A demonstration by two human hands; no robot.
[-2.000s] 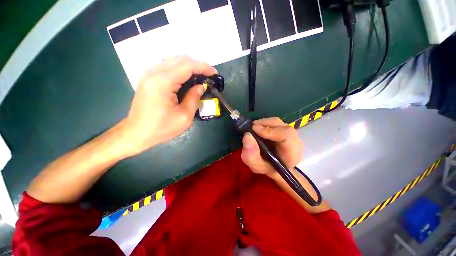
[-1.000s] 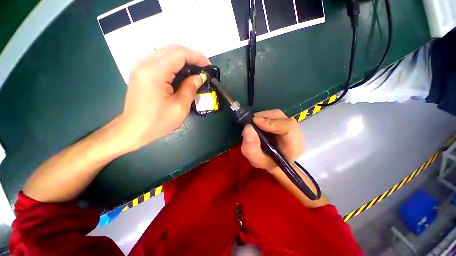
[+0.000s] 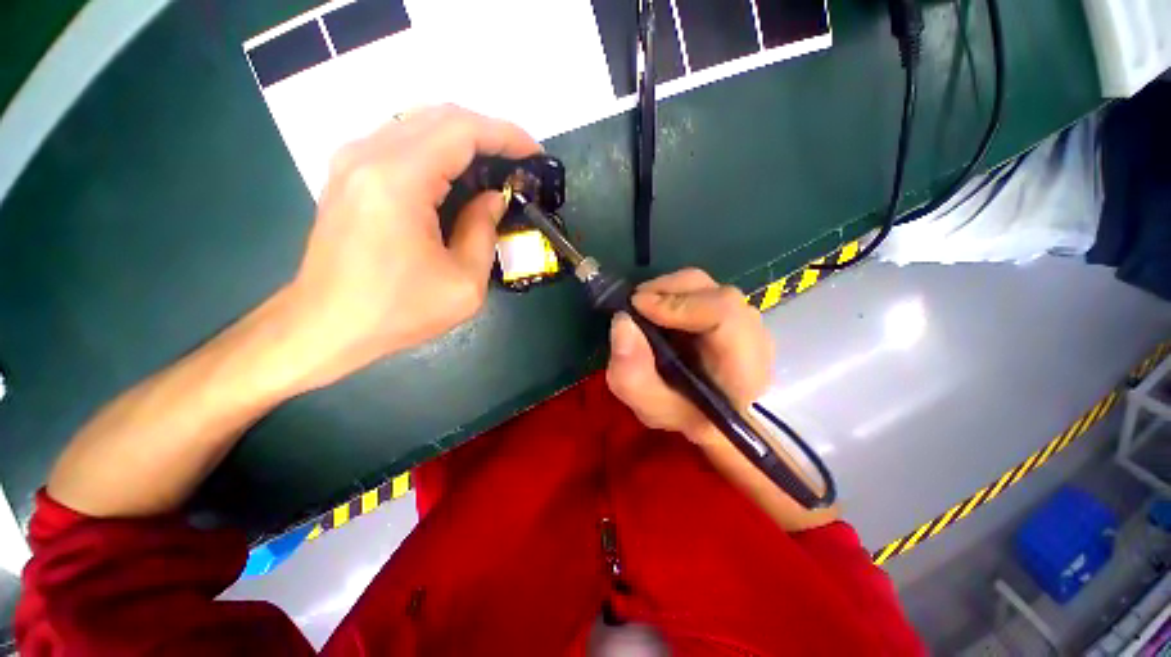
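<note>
The small black device housing (image 3: pixel 547 180) lies open on the green surface. My left hand (image 3: pixel 401 238) holds it with thumb and fingers, hiding part of its inside. The battery (image 3: pixel 525 255), white with yellow edges, shows in the half nearer me. My right hand (image 3: pixel 687 349) is closed around the black handle of the soldering iron (image 3: pixel 693 385). The iron's bare metal shaft points up and left, with its end at the housing's inner parts beside my left thumb. Whether the tip touches them cannot be told.
The white release liner (image 3: pixel 514 58) with black adhesive pads (image 3: pixel 718 35) lies beyond my hands. Black tweezers (image 3: pixel 645 141) lie across it, right of the housing. Black cables (image 3: pixel 907 128) hang at upper right. Hazard tape (image 3: pixel 822 272) edges the green work surface (image 3: pixel 783 167).
The housing, battery and left hand sit slightly higher in the view than two seconds ago. The iron has shifted slightly up and left with my right hand and still points into the housing.
</note>
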